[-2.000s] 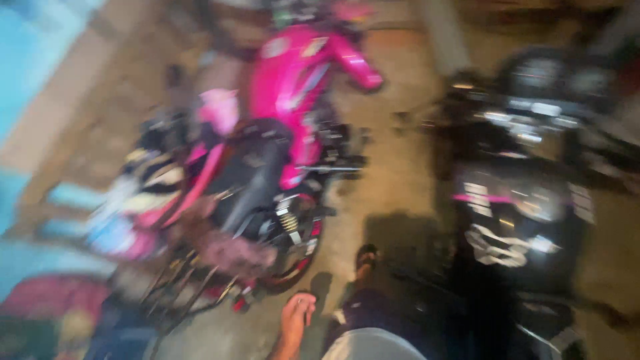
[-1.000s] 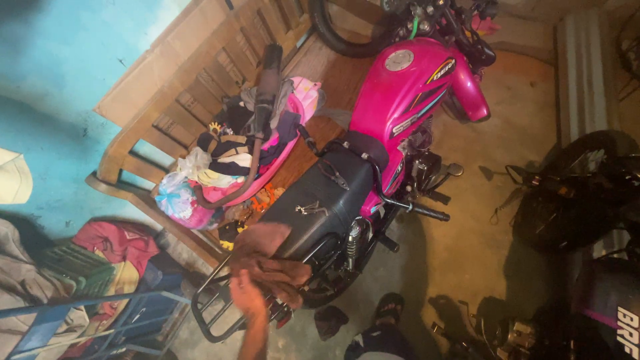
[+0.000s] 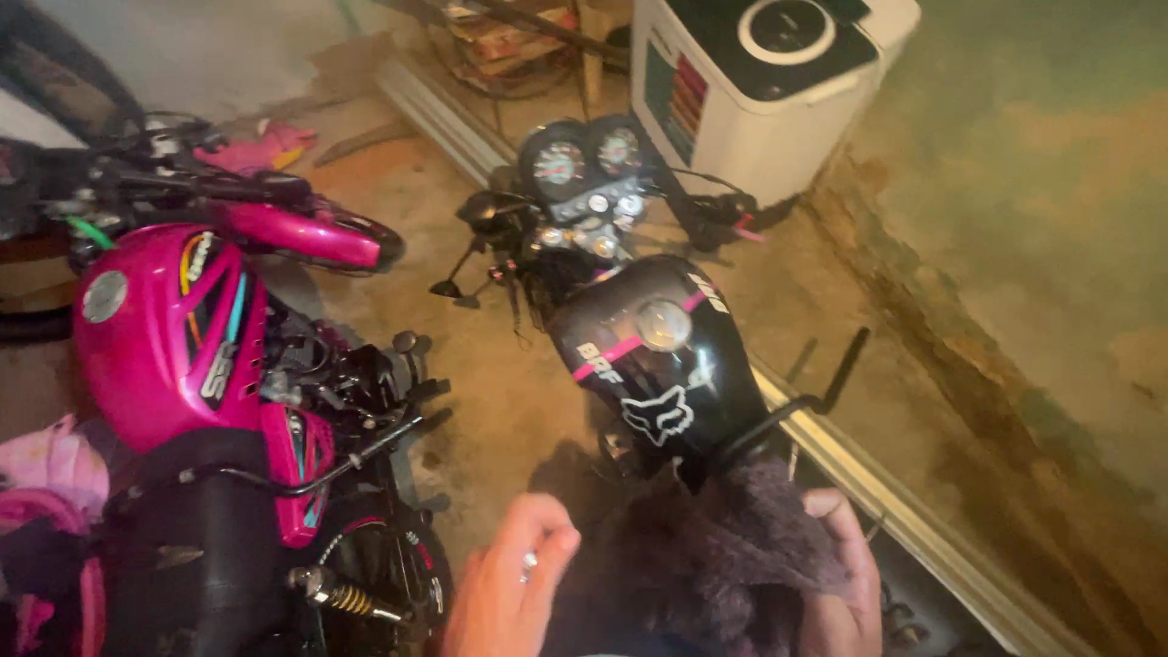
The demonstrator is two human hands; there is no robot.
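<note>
My right hand (image 3: 844, 566) grips a dark, crumpled cloth (image 3: 757, 538) at the rear of the black motorcycle's fuel tank (image 3: 657, 365). The tank has a pink stripe, a round cap and a white fox-head outline. Left of the cloth, my left hand (image 3: 516, 570) has its fingers curled, with a small shiny item at them; whether it grips that item is unclear. The black seat area is mostly hidden by the cloth and blur. At the left stands a pink motorcycle (image 3: 164, 338) with a black seat.
A white washing machine (image 3: 776, 119) stands beyond the handlebar. Long metal profiles (image 3: 876, 474) lie on the floor along the right side of the black motorcycle, whose bent black bar (image 3: 821, 392) sticks out that way. Pink and dark items lie at the lower left.
The view has swung right, from the pink motorcycle to the black one. The cloth, brown-looking at a hand over the pink motorcycle's rear rack, is now over the black motorcycle. Both hands now show.
</note>
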